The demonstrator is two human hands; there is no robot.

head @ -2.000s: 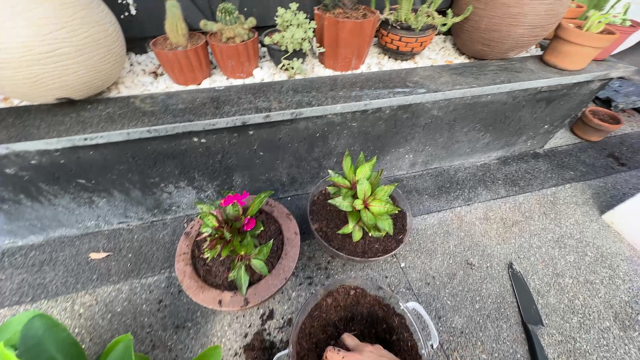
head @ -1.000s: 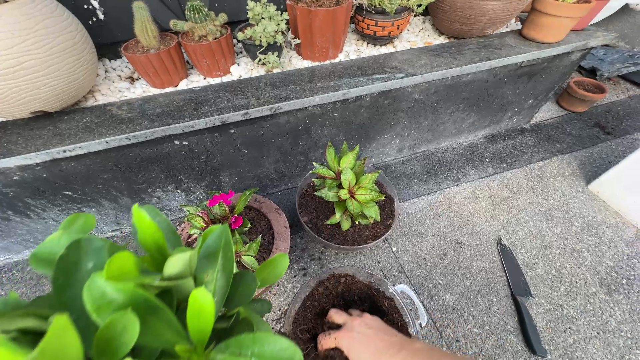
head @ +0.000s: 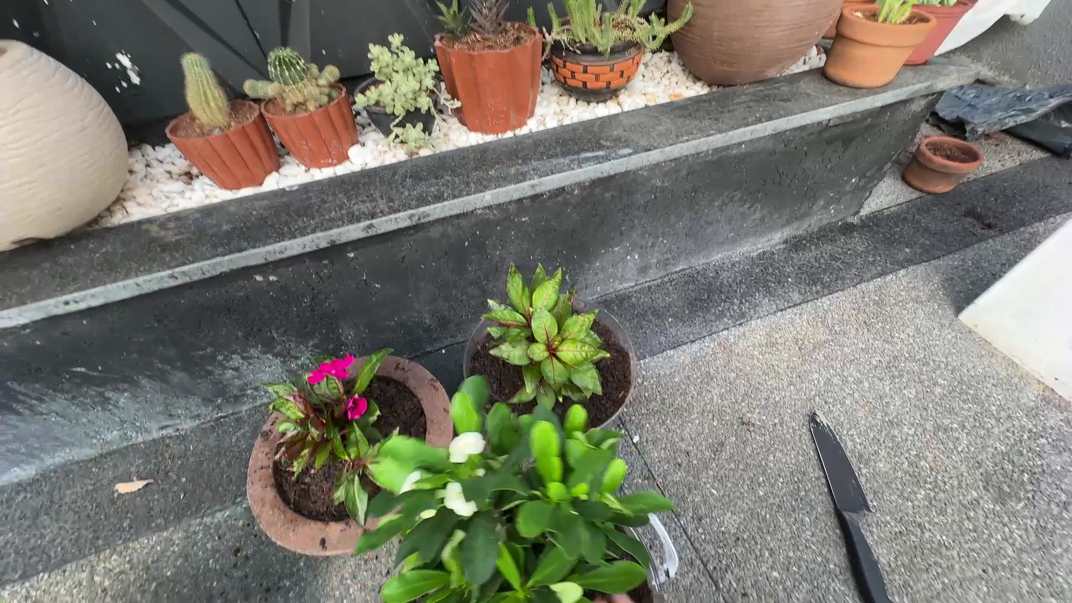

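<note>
A bushy green plant with white blooms is over the clear container, whose handle and a little soil show beside the leaves. Only a sliver of a hand, apparently my right hand, appears at the bottom edge under the foliage; its fingers are hidden. My left hand is out of view. Behind the bush stands a green-leaved plant in a clear round pot of dark soil. To the left, a plant with magenta flowers grows in a reddish-brown stone-like pot.
A black-handled knife lies on the speckled floor at right. Potted cacti and other pots stand on white pebbles behind a dark stone ledge. A small terracotta pot and a white slab-like object are farther right.
The bushy plant has moved right, from the lower left to over the clear container. My right hand was in the soil there a second ago; now it is almost wholly hidden.
</note>
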